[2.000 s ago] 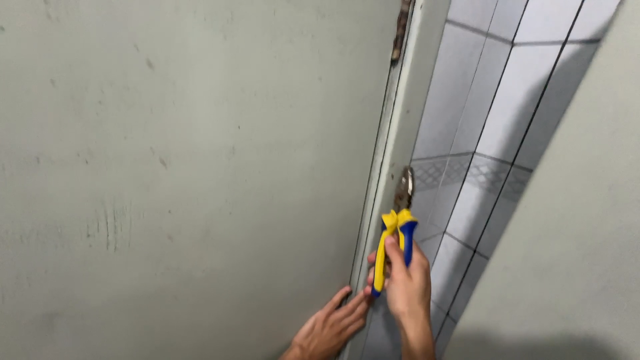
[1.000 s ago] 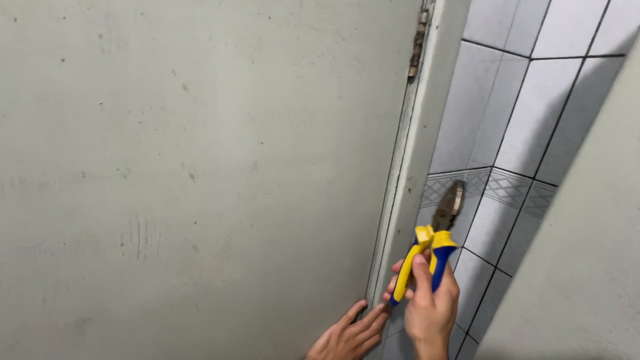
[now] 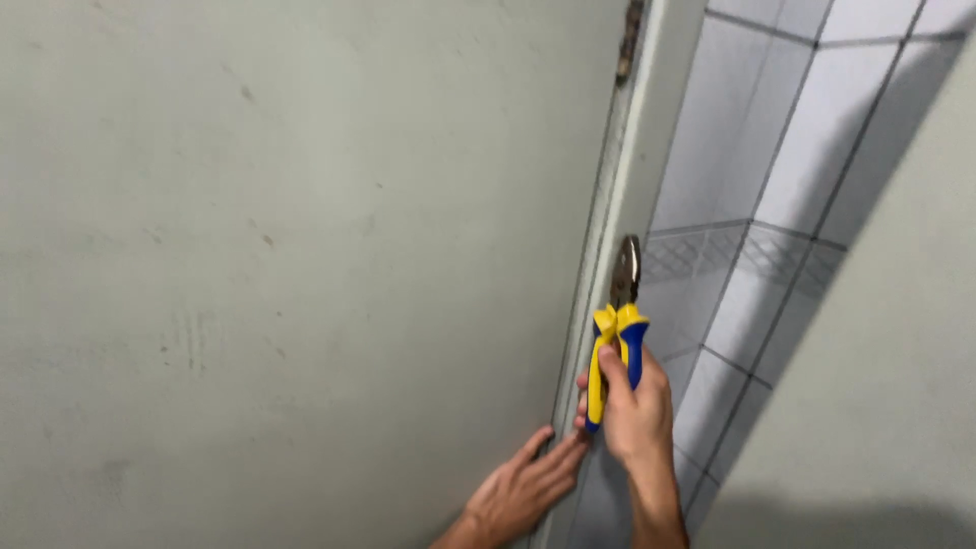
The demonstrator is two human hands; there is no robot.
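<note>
My right hand (image 3: 637,404) is closed around the yellow and blue handles of a pair of combination pliers (image 3: 616,335). The metal jaws point up and lie in front of the painted door frame (image 3: 659,114); whether they touch it I cannot tell. Lower and to the left, my left hand (image 3: 526,484) rests with spread fingers across the edge of the grey-green door (image 3: 343,267) and the frame, its fingertips close to the pliers' lower handle end. It holds no object that I can see. A rusty hinge (image 3: 629,42) sits higher up on the door's edge.
Behind the frame is a wall of pale tiles (image 3: 808,130) with a patterned band and dark joints. A plain grey-green panel (image 3: 877,396) slants along the right side. The door surface bears scratches and small stains.
From one second ago to now, the pliers have moved left relative to the frame, from in front of the tiles to in front of the frame. The left hand has stayed near the door's edge.
</note>
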